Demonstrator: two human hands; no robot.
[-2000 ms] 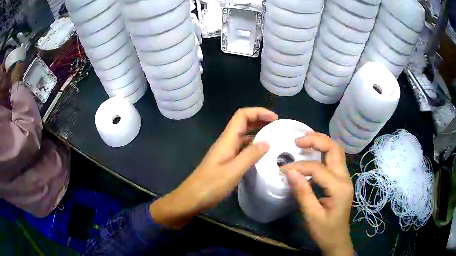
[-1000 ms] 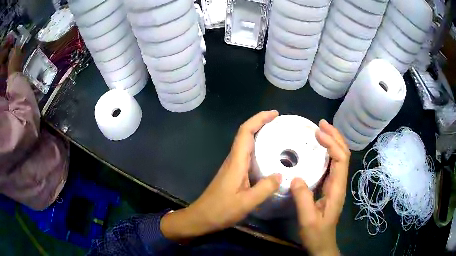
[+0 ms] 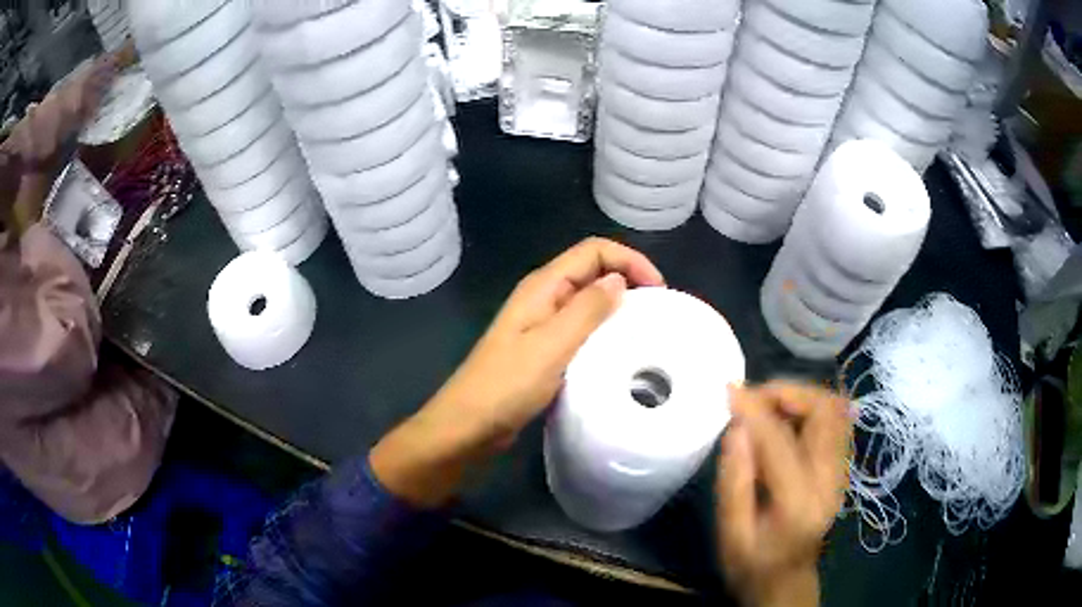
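Observation:
A short stack of glossy white housings [image 3: 635, 445] stands near the table's front edge, its top one with a dark round centre hole. My left hand [image 3: 540, 344] is against its upper left side, with thumb and fingers at the far left rim. My right hand [image 3: 783, 474] is blurred at the right side of the stack, fingers bent together and fingertips near the rim. Whether it holds a thin ring cannot be seen. A tangled pile of thin translucent sealing rings [image 3: 949, 409] lies to the right, partly behind my right hand.
A single housing [image 3: 261, 311] stands at left. Tall housing stacks [image 3: 377, 166] rise at far left and far right [image 3: 664, 131]; a shorter stack [image 3: 845, 249] stands nearer at right. A square white frame [image 3: 548, 89] lies at the back. A person's pink sleeve [image 3: 71, 391] is at far left.
My hands were around the top housing, thumbs on its near side. My left fingers are now at the far left rim, and my right hand has moved down and off to the right.

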